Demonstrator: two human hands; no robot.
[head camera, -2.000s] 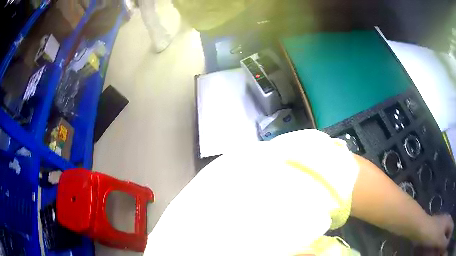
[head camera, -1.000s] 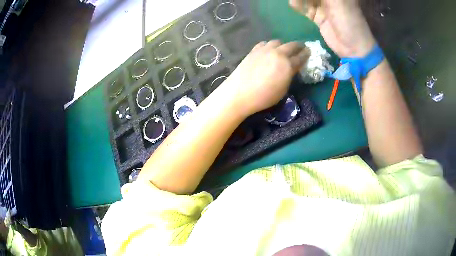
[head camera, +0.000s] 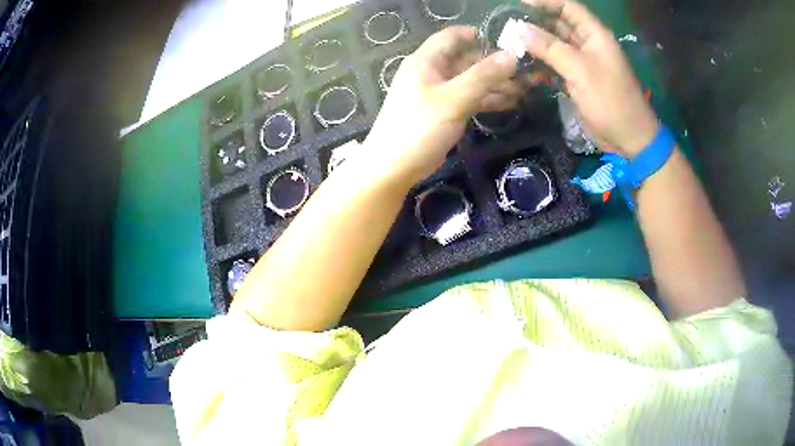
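Note:
My left hand (head camera: 440, 100) and my right hand (head camera: 597, 83) meet above the far right part of the black foam tray (head camera: 418, 261). Between their fingers is a round watch part (head camera: 495, 24) with a thin rim. A small bright white patch, tissue or glare, shows at my right fingertips; I cannot tell which. The tray's square pockets hold several watch heads and ring cases, such as a dark-faced watch head (head camera: 526, 187) at the near right. My right wrist wears a blue strap (head camera: 652, 157). A crumpled white wad (head camera: 574, 125) lies partly behind my right hand.
The green bench mat (head camera: 161, 226) lies under the tray. White paper sheets (head camera: 218, 52) lie beyond it. Dark stacked trays (head camera: 65, 226) stand at the left. Another person's yellow sleeve (head camera: 61, 379) shows at the lower left. Bits of orange show near the blue strap.
The view has swung from the aisle and red stool to the tray. Since the second frame, my hands have come together around a round watch part, and my right hand has moved in beside the wad.

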